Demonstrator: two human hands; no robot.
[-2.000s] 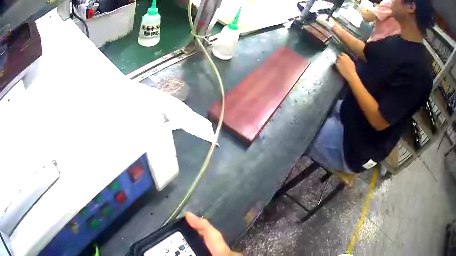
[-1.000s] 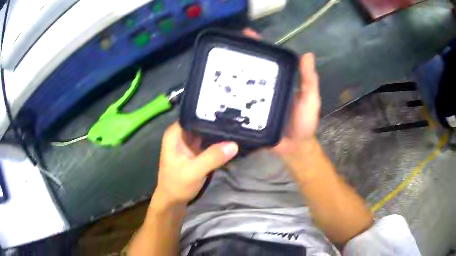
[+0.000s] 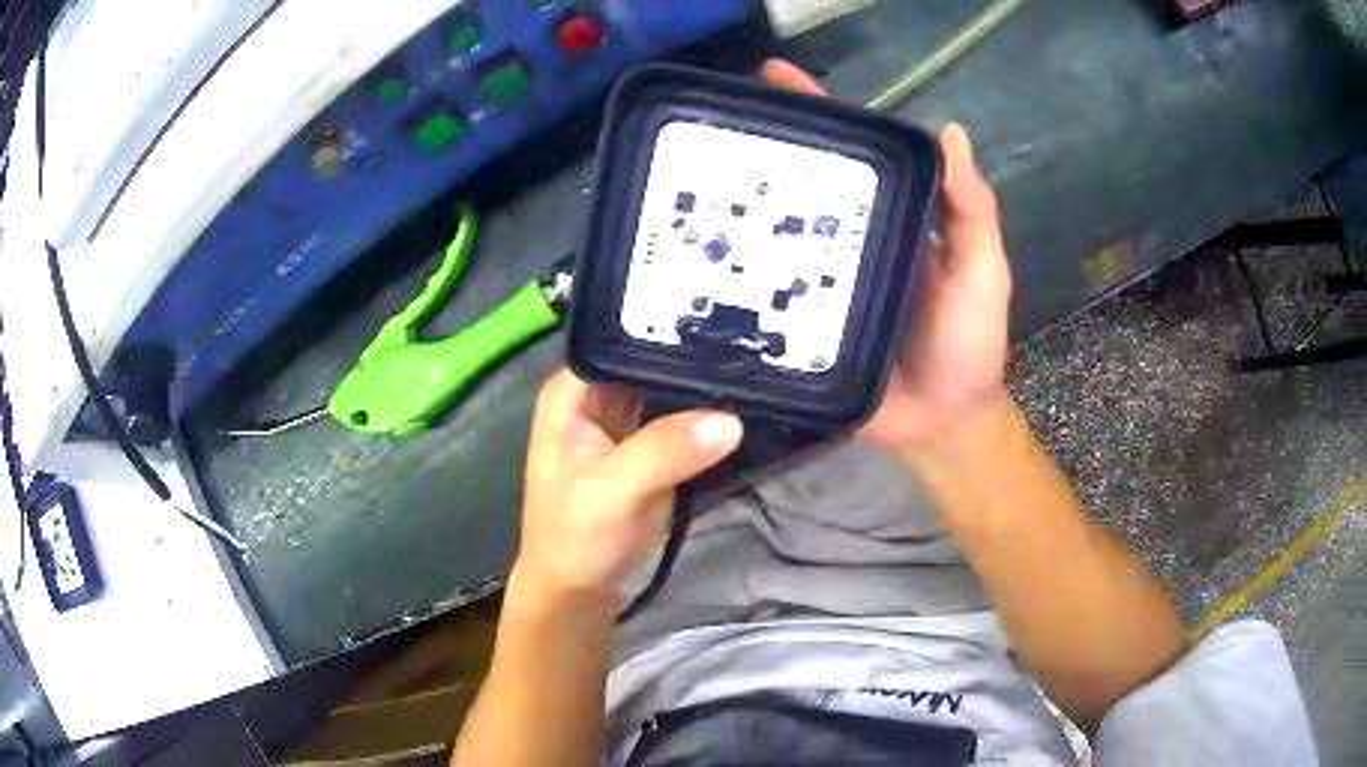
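Note:
A square black lamp housing (image 3: 592,225) is held up over the bench edge, its open face towards me. A white circuit board (image 3: 750,255) with small dark components lies inside it. My left hand (image 3: 600,480) holds the lower left corner, thumb on the bottom rim. My right hand (image 3: 952,322) holds the right side; some of its fingers are hidden behind the housing. Both hands are bare. A black cord (image 3: 667,562) hangs below the housing.
A green air blow gun (image 3: 442,360) lies on the dark bench (image 3: 352,525), left of the lamp. A white machine with a blue button panel (image 3: 285,240) stands behind. A black lamp (image 3: 62,543) is on the white surface (image 3: 150,629) at left. A pale hose (image 3: 948,53) runs behind the lamp.
From the earliest frame, the view has swung down and left, bringing both hands and the whole lamp into view. Since one second ago, lamp and hands sit slightly farther right, with the same grip.

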